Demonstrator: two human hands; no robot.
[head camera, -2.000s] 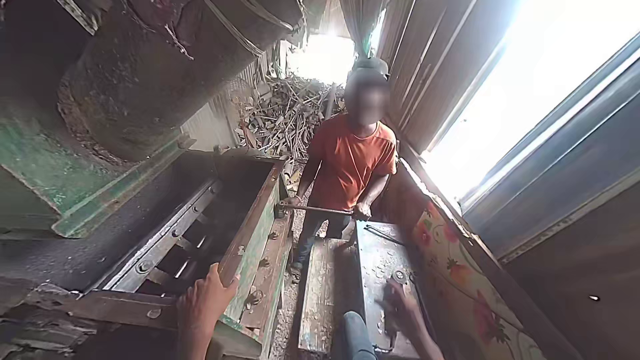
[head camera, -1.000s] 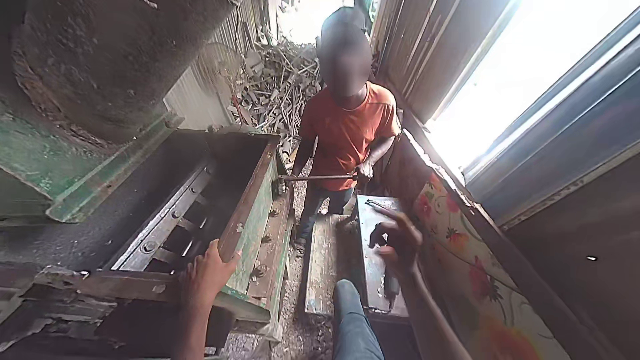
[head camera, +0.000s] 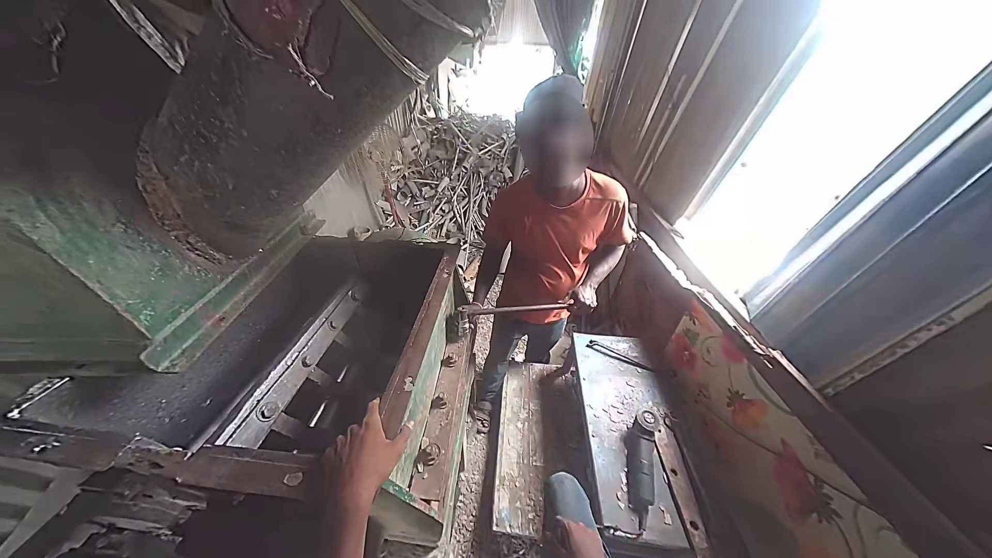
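My left hand (head camera: 368, 453) rests on the rusty rim (head camera: 411, 372) of a green metal machine housing, its fingers apart. At the bottom, my right hand (head camera: 572, 539) lies against my denim-covered knee (head camera: 568, 496); its fingers are mostly cut off by the frame edge. Beyond the housing's side, a co-worker in an orange shirt (head camera: 554, 240) holds a long metal bar (head camera: 519, 309) with both hands, its socket end at a bolt on the housing flange. An angle grinder (head camera: 642, 461) lies on a metal-topped bench (head camera: 608, 403) to the right.
Bolts (head camera: 428, 453) line the housing's outer flange. A wooden plank (head camera: 527, 449) lies beside the bench, which also carries a thin dark tool (head camera: 618, 354) and a flat metal bar (head camera: 682, 488). A floral panel (head camera: 744, 411) borders the right; a scrap heap (head camera: 457, 170) stands behind.
My right hand has moved from above the bench down to my knee. My left hand stays on the housing rim. The co-worker keeps hold of the bar.
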